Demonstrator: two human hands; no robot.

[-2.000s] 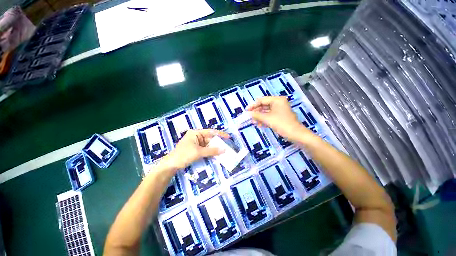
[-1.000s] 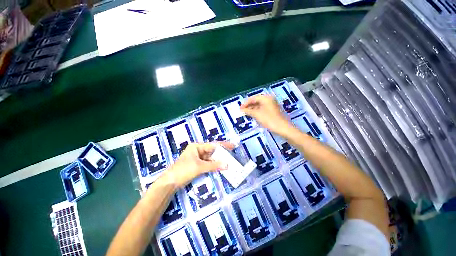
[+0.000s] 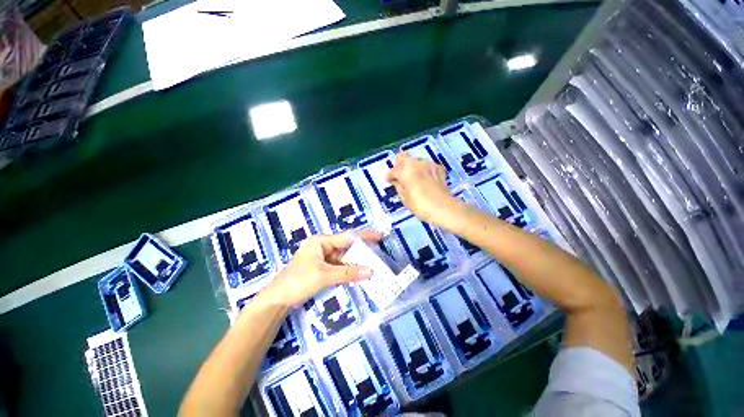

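Observation:
My left hand (image 3: 326, 265) grips a small white adhesive sheet (image 3: 382, 279) between thumb and fingers, above the middle row of the blister tray (image 3: 371, 319). The sheet shows rows of small marks. My right hand (image 3: 414, 186) is over the back row, its fingertips pinched together at a blue-edged unit (image 3: 378, 173). Whether a small piece is between the fingertips cannot be seen. The clear tray holds rows of blue-edged units with white centres and black blocks. My hands and forearms hide some of them.
Two loose units (image 3: 155, 262) lie left of the tray, above a dark label sheet (image 3: 116, 376). Stacked blister trays (image 3: 620, 187) stand close on the right. A black tray (image 3: 61, 81) and a white paper sheet (image 3: 236, 37) with a pen lie at the far side.
My right hand has moved left and slightly down, away from the sheet, to the back-row unit. My left hand still holds the sheet, now turned flatter and showing its marks.

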